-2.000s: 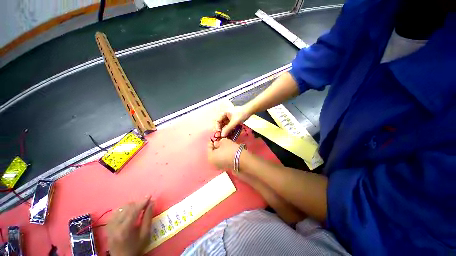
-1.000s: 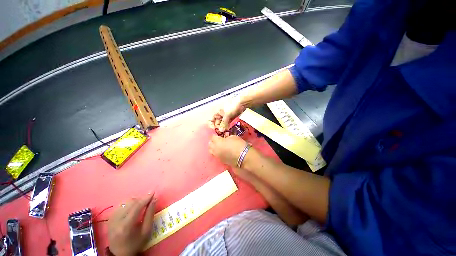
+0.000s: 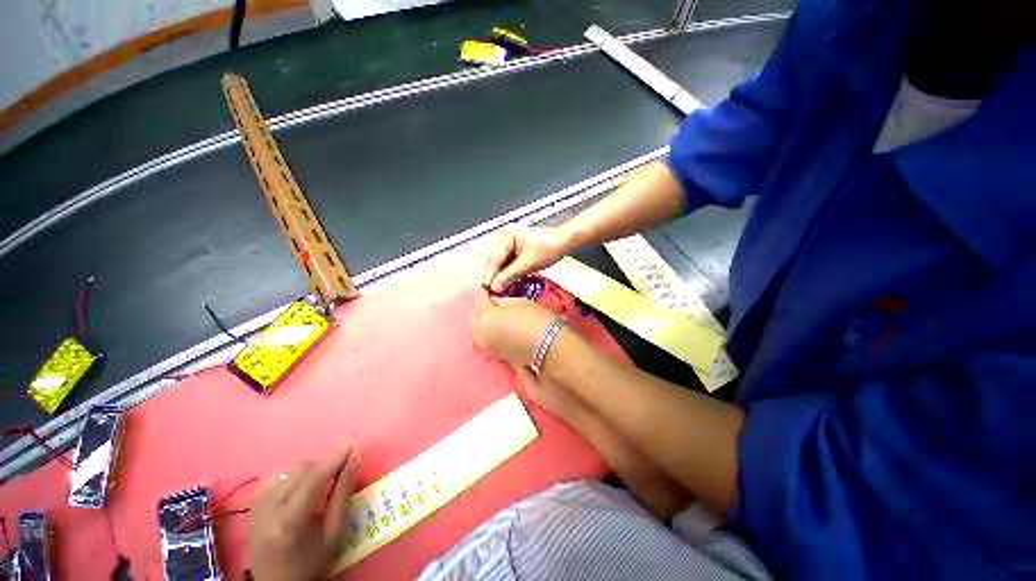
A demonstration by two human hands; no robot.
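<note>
My left hand [image 3: 298, 522] is at the lower left, over the near end of a pale label strip [image 3: 454, 471] with printed marks. A thin dark tip shows at its fingertips; I cannot tell if they pinch something. My right hand does not show; a bare forearm [image 3: 636, 468] by the striped cloth runs under the coworker's arm. A dark shiny pack [image 3: 188, 539] with red lead lies left of my hand, with another dark pack [image 3: 97, 456] above it. A yellow pack [image 3: 278, 346] lies at the mat's belt edge.
A coworker in blue [image 3: 863, 375] reaches in from the right, both hands at a small dark pack [image 3: 526, 288]. Crossed label strips [image 3: 648, 318] lie beside them. An orange-brown slotted bar [image 3: 284, 193] spans the dark belt [image 3: 454, 153]. Another yellow pack [image 3: 63, 375] is at far left.
The coworker's far hand has shifted slightly over the small pack. The far-left yellow pack appears further right. My left hand has barely moved.
</note>
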